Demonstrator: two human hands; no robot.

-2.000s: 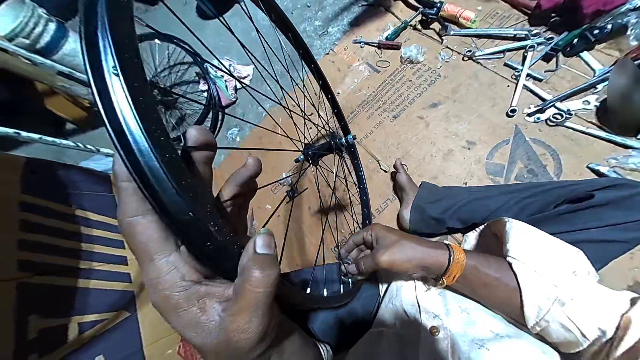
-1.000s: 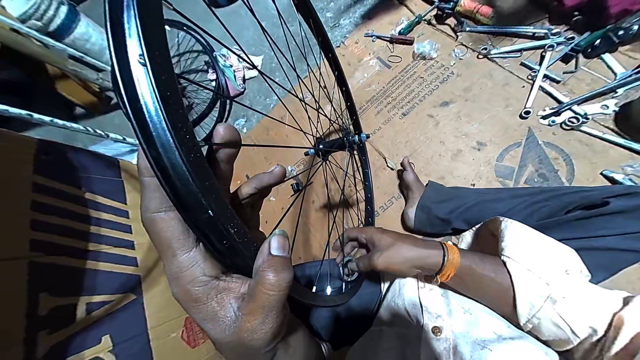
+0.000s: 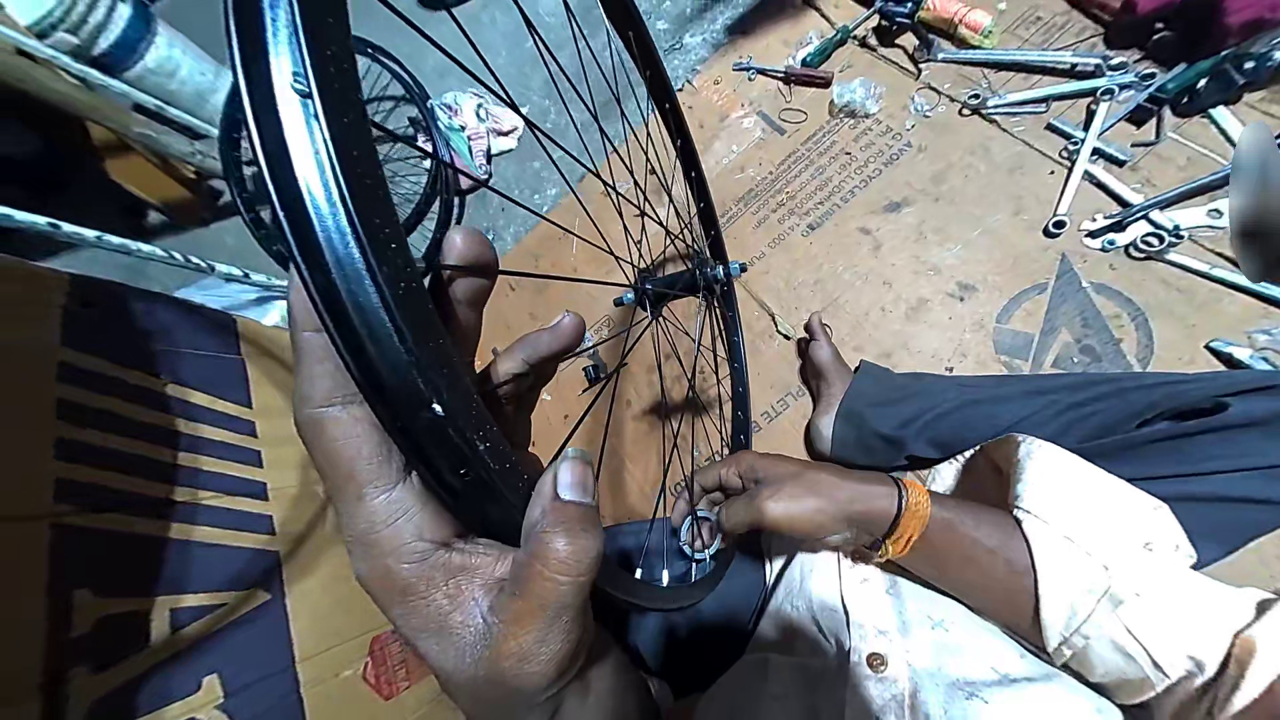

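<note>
A black bicycle wheel rim (image 3: 375, 330) without a tire stands tilted in front of me, with black spokes running to its hub (image 3: 680, 286). My left hand (image 3: 470, 560) grips the rim at the left, thumb on the near side and fingertips showing through the spokes. Down at the rim's lower end, my right hand (image 3: 770, 505) holds a round metal spoke wrench (image 3: 699, 535) among the spokes, close to the silver nipples. An orange thread band circles my right wrist.
Several wrenches (image 3: 1085, 165) and a screwdriver (image 3: 815, 77) lie on the flattened cardboard (image 3: 900, 250) at upper right. Another spoked wheel (image 3: 235, 180) is behind the rim at upper left. A printed cardboard box (image 3: 290, 560) stands at lower left. My bare foot (image 3: 823, 385) rests on the cardboard.
The round wrench shows more plainly in my right hand, its ring turned toward the camera. My left hand keeps its hold on the rim.
</note>
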